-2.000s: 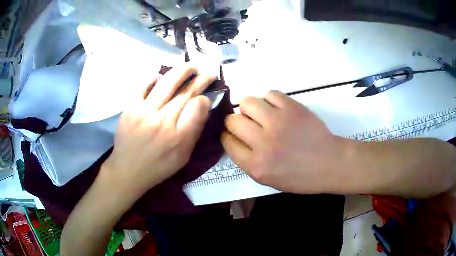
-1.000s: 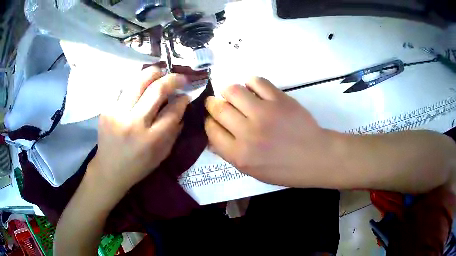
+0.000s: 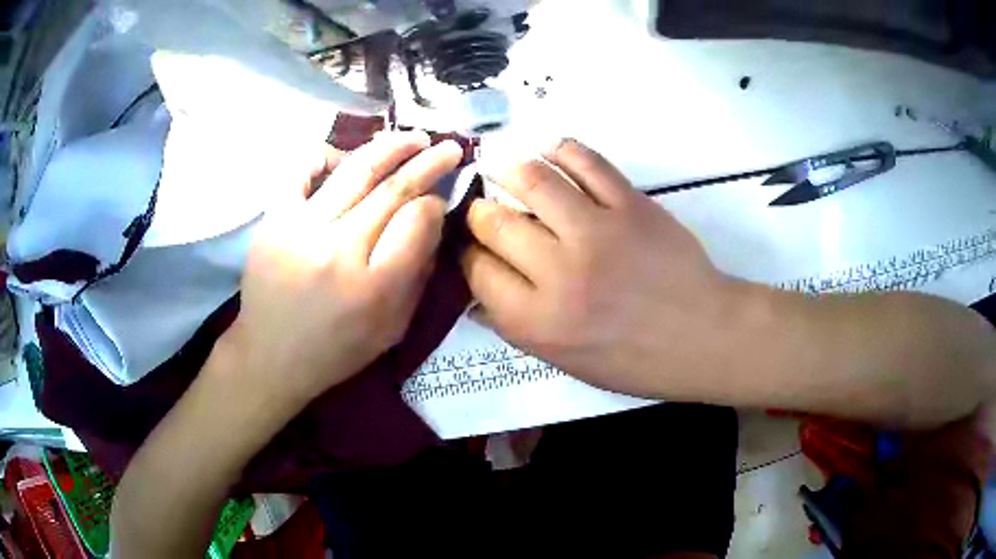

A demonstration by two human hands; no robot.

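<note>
The maroon panel [image 3: 360, 420] lies under and between my hands and hangs over the table's front edge. The light panel [image 3: 218, 164] lies to its left, glaring white under the lamp. My left hand [image 3: 339, 257] presses on the cloth just in front of the presser foot and needle [image 3: 393, 93], fingers forward. My right hand [image 3: 590, 262] is beside it, its fingertips closed at the edge of the maroon cloth, where a small pale piece shows. The fingertips' exact hold is partly hidden and washed out by glare.
Thread snips [image 3: 830, 175] lie at the right on a dark cord. A table ruler [image 3: 491, 371] runs along the front edge. A garment bundle [image 3: 82, 207] is heaped at the left. Green and red baskets [image 3: 82, 502] stand lower left. A dark panel [image 3: 819, 22] is at the upper right.
The view shifted and swung back. Both hands stay close by the needle with the cloth; my left fingers now reach flatter and more forward over the maroon cloth than a second ago.
</note>
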